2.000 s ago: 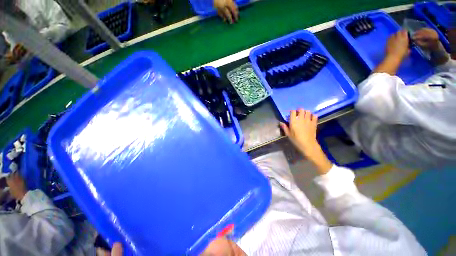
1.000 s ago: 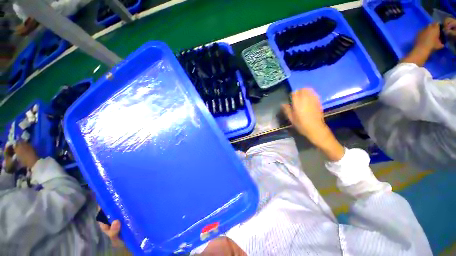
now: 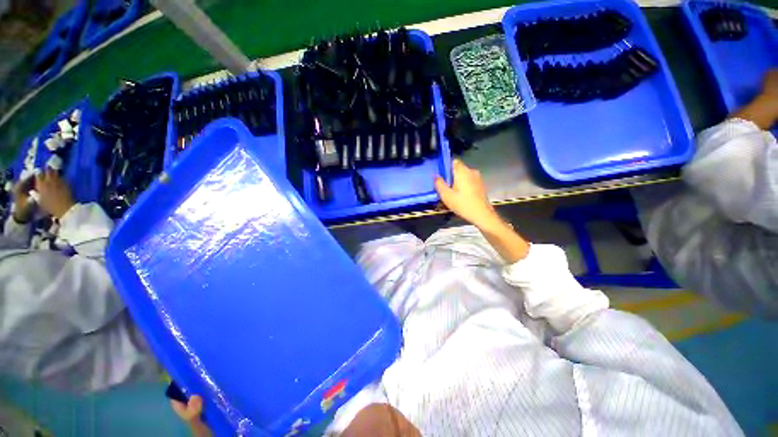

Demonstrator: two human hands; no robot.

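An empty blue tray [image 3: 256,299] with a shiny bottom and a red mark on its near rim is held tilted at the left, above bench height. The fingertips of my left hand [image 3: 193,406] show at its lower left rim, closed on it; the rest is hidden. My right hand [image 3: 465,192] grips the near right corner of the main parts tray [image 3: 401,181] on the bench edge. That tray is crowded with black units [image 3: 375,94], jumbled at the back and lined up in front.
A clear parts box [image 3: 490,81] of green and silver pieces stands right of the main tray, beside a side tray [image 3: 606,141] with rows of black units. More trays line the left. A neighbour's hand [image 3: 55,192] is at white parts; another worker sits right. A green conveyor [image 3: 281,26] runs behind.
The view has swung left, showing more trays there. The empty tray covers less of the bench. My right hand has moved from below the clear box to the main tray's corner.
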